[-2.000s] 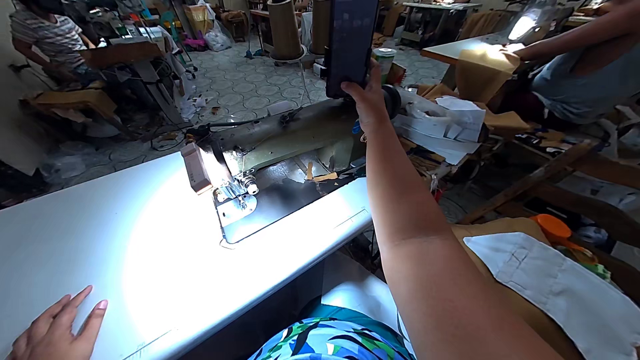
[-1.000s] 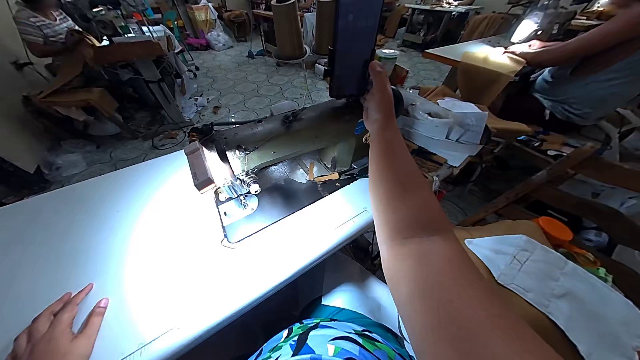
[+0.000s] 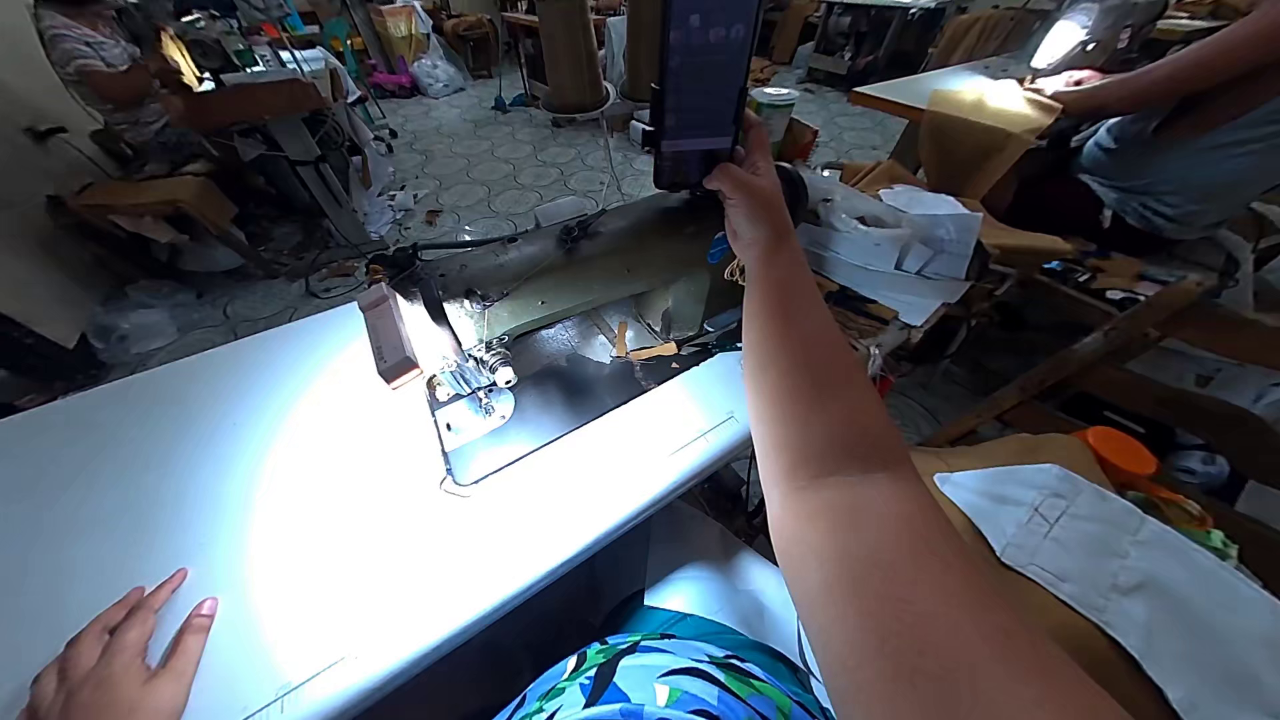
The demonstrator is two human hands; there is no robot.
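An industrial sewing machine is set into a white table, its lamp lighting the needle area. My left hand rests on the table at the lower left, fingers apart and holding nothing. My right arm reaches across the machine's right end. At its top, my right hand has its thumb and fingers at the lower right edge of an upright smartphone, which seems to sit in a dark holder; whether the hand bears its weight is unclear. Small tan scraps lie on the machine bed.
White fabric pieces are heaped right of the machine. A white sewn panel lies over brown cloth at the lower right, near an orange container. One person works at the right table, another sits at the far left.
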